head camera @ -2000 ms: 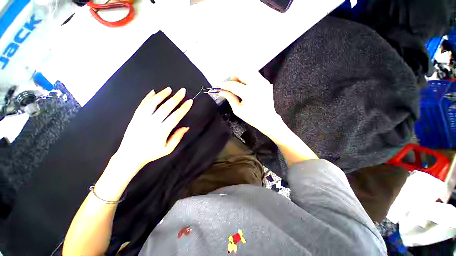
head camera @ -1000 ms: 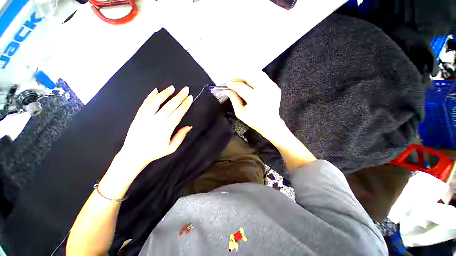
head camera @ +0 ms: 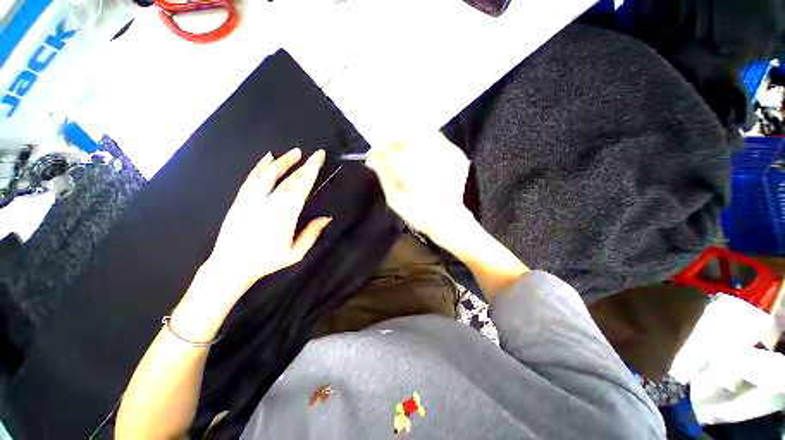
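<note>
The smooth black lining fabric (head camera: 258, 120) lies over the white table and the lap. My left hand (head camera: 262, 210) rests flat on it with fingers apart, holding nothing. My right hand (head camera: 417, 176) has its fingers closed on a small slim silver tool (head camera: 353, 157), snips or tweezers, whose tip touches or nearly touches the cloth right of my left fingertips. A thin pale thread (head camera: 327, 179) runs beside my left fingers.
Orange-red scissors (head camera: 200, 21) lie on the white table (head camera: 396, 60) at the top. The sewing machine (head camera: 34, 69) is top left. Thick speckled outer fabric (head camera: 594, 155) is heaped right. A red stool or crate (head camera: 727, 275) and blue basket (head camera: 753, 202) are far right.
My right hand and the silver tool have moved a little left, with the hand turned more over the cloth. My left hand has stayed nearly still.
</note>
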